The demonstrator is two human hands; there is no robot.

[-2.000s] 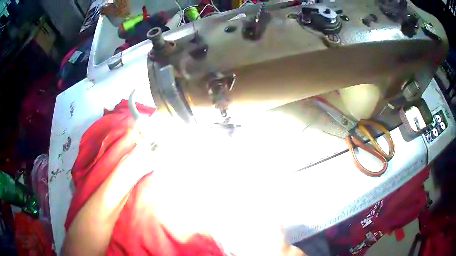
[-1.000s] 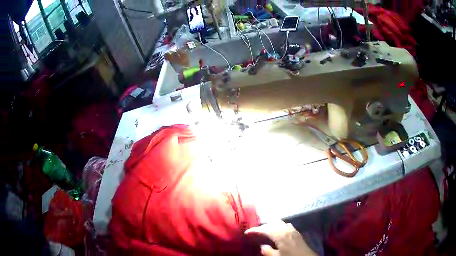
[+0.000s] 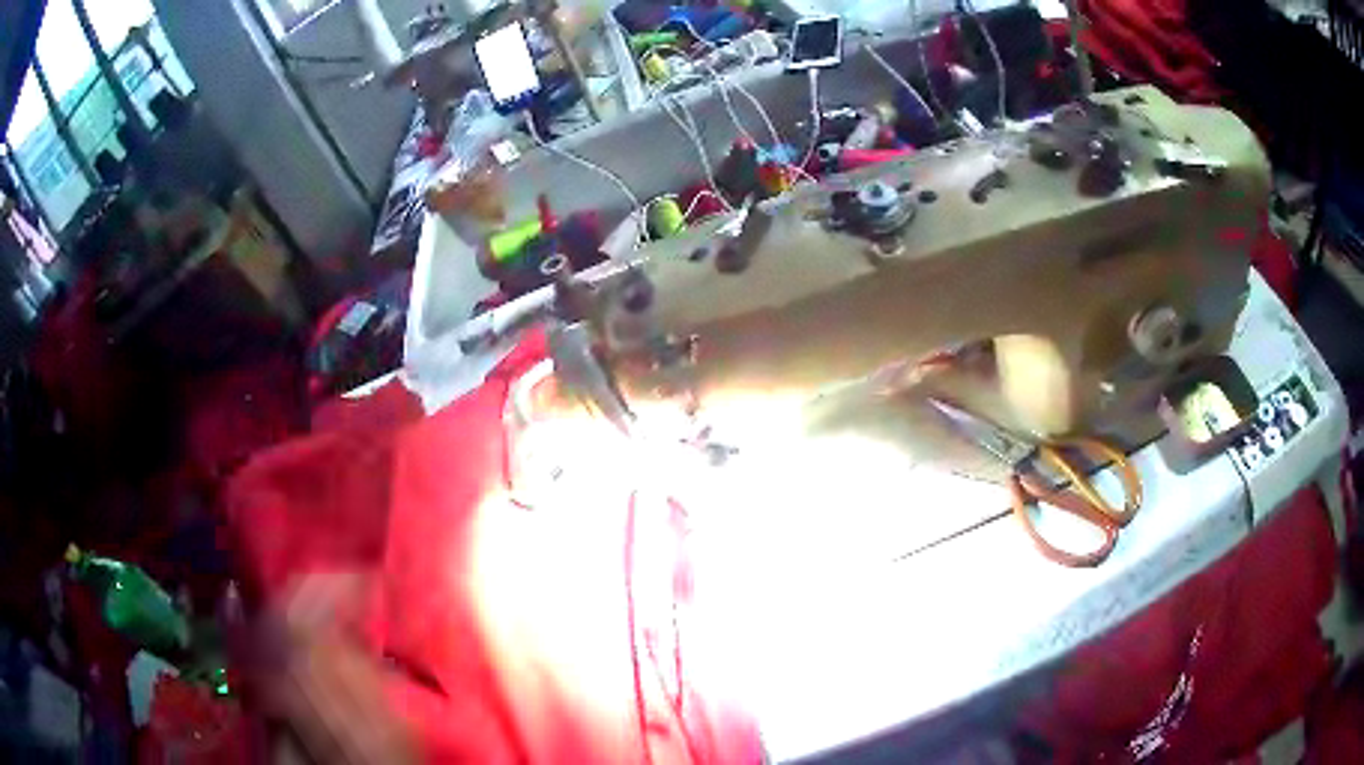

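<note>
Red fabric (image 3: 434, 553) lies over the left part of the white machine bed and hangs over its front edge. Its middle is washed out by the lamp, with thin red lines running down it. The beige sewing machine head (image 3: 928, 284) stands behind, its needle area in glare beside the cloth. My left hand (image 3: 337, 673) is blurred at the lower left against the fabric; its grip cannot be made out. My right hand is not visible. Scissors (image 3: 1070, 493) with orange-brown handles lie on the bed under the arm at right.
A control panel (image 3: 1276, 423) is at the right corner of the bed. A green bottle (image 3: 132, 598) is at the far left. Another red cloth with white print (image 3: 1197, 643) hangs at lower right. Phones (image 3: 506, 63) and cables are behind the machine.
The red fabric has been spread up and to the left. My left hand has appeared at lower left, and my right hand has left the view. The camera view has shifted.
</note>
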